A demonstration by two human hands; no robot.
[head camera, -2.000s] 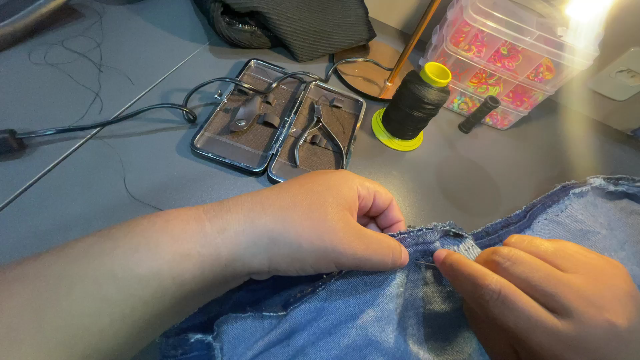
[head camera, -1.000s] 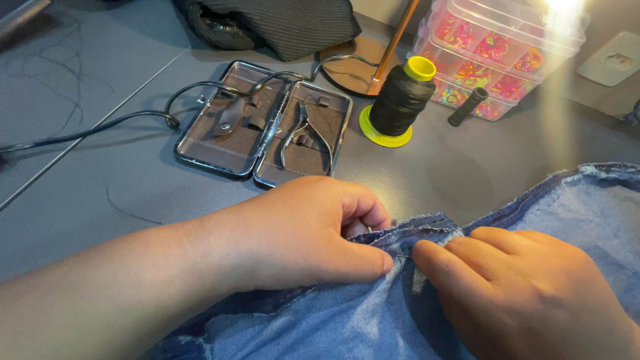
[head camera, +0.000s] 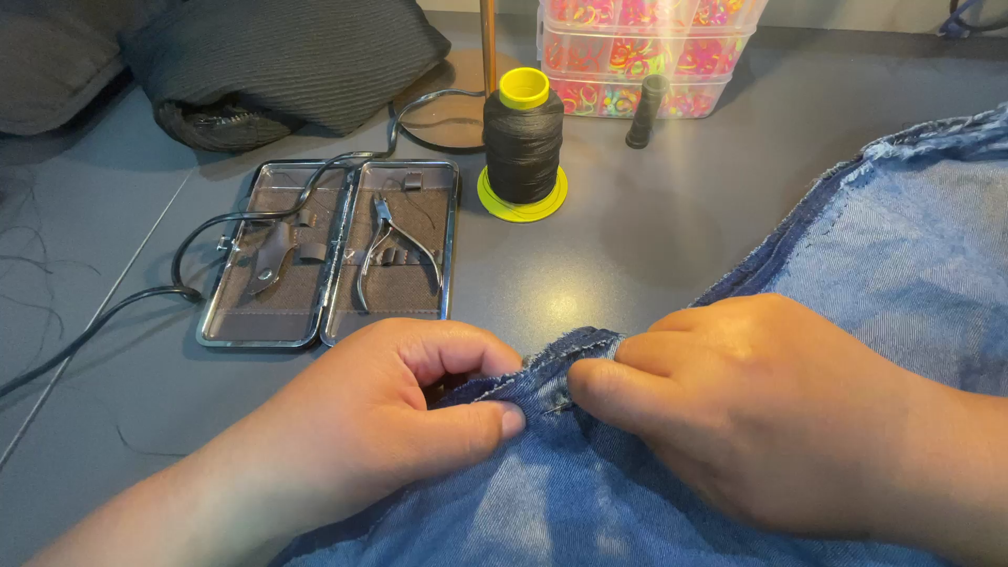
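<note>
Blue denim fabric [head camera: 520, 504] with a frayed seam spreads across the lower middle and right. My left hand [head camera: 417, 402] pinches the seam between thumb and fingers. Just to the right, my right hand [head camera: 732, 402] grips the same seam with curled fingers, its fingertips largely hidden. A small pale glint, perhaps a needle or thread, shows on the cloth between the hands; it is too small to tell. Beyond the hands stands a cone of black thread [head camera: 523, 146] on a yellow spool. Cuticle nippers [head camera: 386, 236] lie in an open manicure case [head camera: 335, 335].
A black cable [head camera: 228, 216] crosses the case and runs to a round lamp base [head camera: 465, 75]. Black ribbed fabric [head camera: 291, 63] lies at the back left. Behind the spool are a clear compartment box [head camera: 646, 55] of colourful bands and a small dark cylinder [head camera: 647, 112]. Loose threads lie far left.
The view has shifted. Both hands remain at the denim seam; the right hand has turned, with its fingers curled more tightly than two seconds ago.
</note>
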